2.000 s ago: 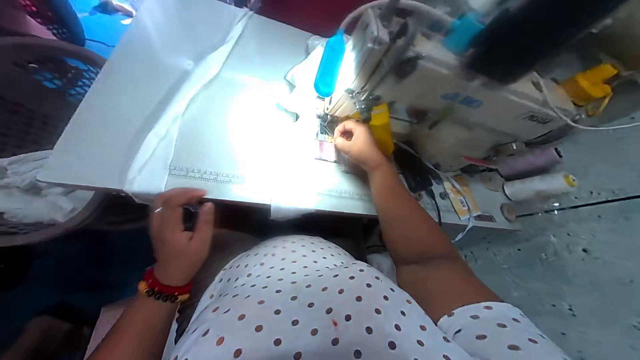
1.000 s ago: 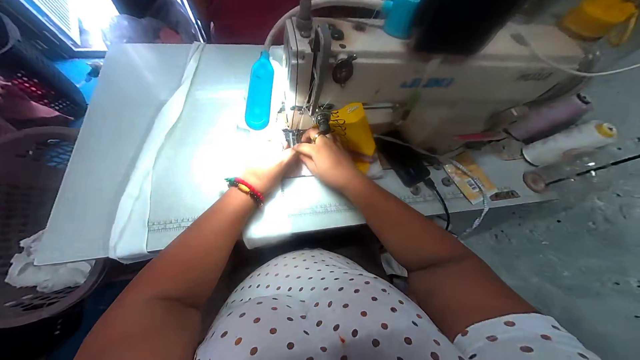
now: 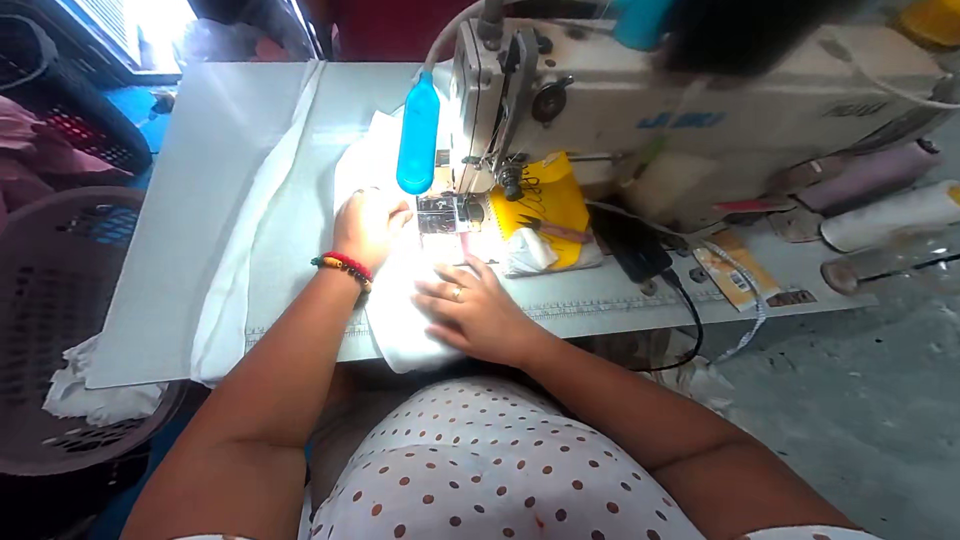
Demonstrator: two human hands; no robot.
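An industrial sewing machine [image 3: 615, 112] stands at the right of a pale table, its presser foot [image 3: 471, 214] over the needle plate. White fabric [image 3: 405, 322] lies at the needle area and hangs slightly past the front edge. My left hand [image 3: 369, 225] rests on the fabric left of the foot, fingers bent; glare hides whether they pinch it. Flat on the fabric in front of the foot is my right hand [image 3: 476, 311], fingers spread, a ring on one. A blue lamp [image 3: 418, 135] hangs beside the machine head, lighting the cloth brightly.
A folded white strip [image 3: 262, 210] crosses the table [image 3: 184, 247] at left. Right of the foot lie a yellow pouch [image 3: 551, 195], thread snips [image 3: 559, 229] and a black device [image 3: 630, 244] with a cable. Thread cones [image 3: 892, 217] stand far right; a plastic basket [image 3: 45, 300] is at left.
Both hands were together at the needle area one second ago. My left hand is now left of the foot and my right hand nearer the front edge. White fabric now spreads under them.
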